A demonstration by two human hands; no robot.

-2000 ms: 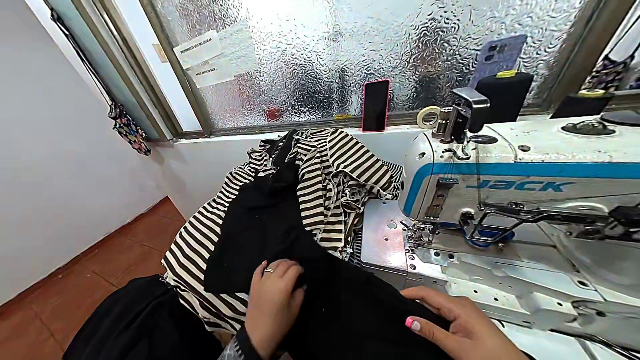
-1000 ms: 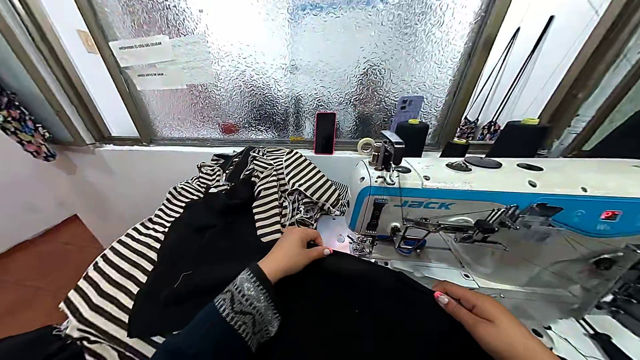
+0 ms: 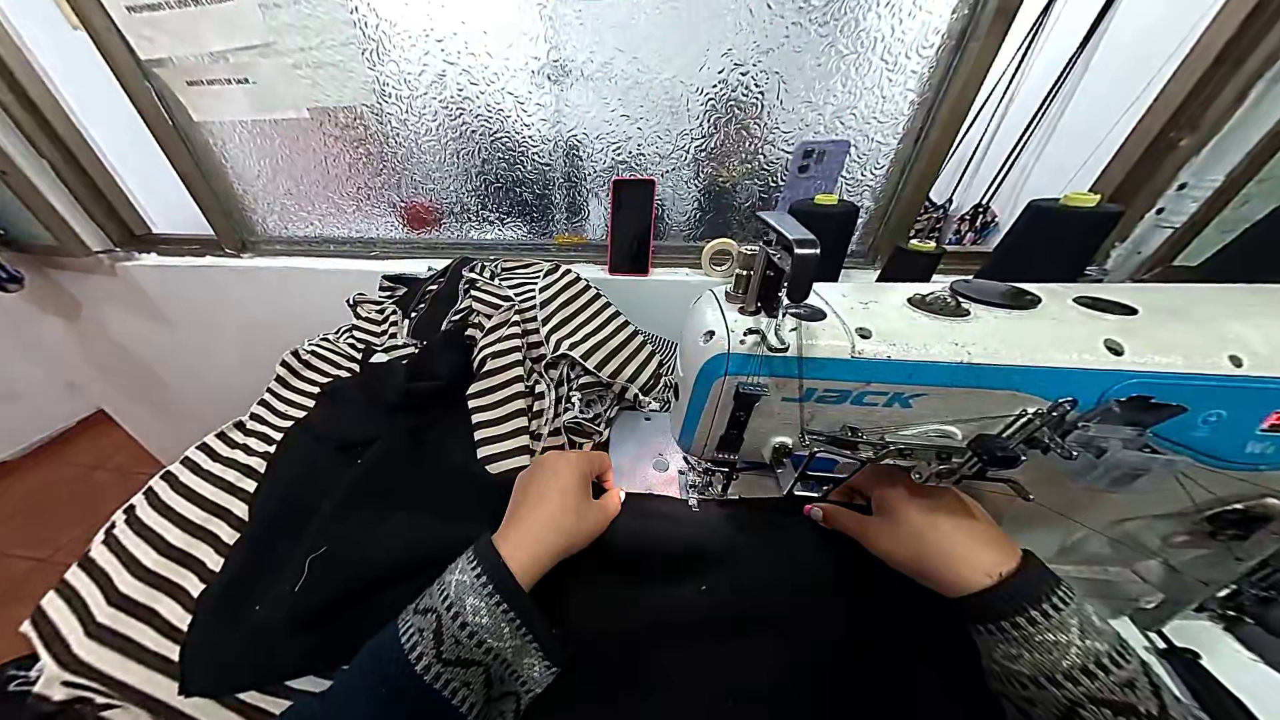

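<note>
Black fabric (image 3: 760,610) lies in front of a white and blue Jack sewing machine (image 3: 860,400), its far edge along the presser foot (image 3: 696,490). My left hand (image 3: 562,508) pinches that edge just left of the foot. To the right of the foot, my right hand (image 3: 915,525) grips the same edge between thumb and fingers, partly behind the machine's thread guides. A black and cream striped garment (image 3: 570,320) is heaped left of the machine head, with another black piece (image 3: 370,500) over part of it.
A phone (image 3: 632,226) leans upright on the window ledge beside a roll of tape (image 3: 719,257). Black thread cones (image 3: 1050,240) stand behind the machine. Textured window glass (image 3: 560,120) rises at the back, and thread guides (image 3: 950,445) jut out near my right hand.
My right hand has moved in toward the presser foot and now holds the fabric's edge there. The black fabric's far edge now lies straight between both hands. The view has shifted.
</note>
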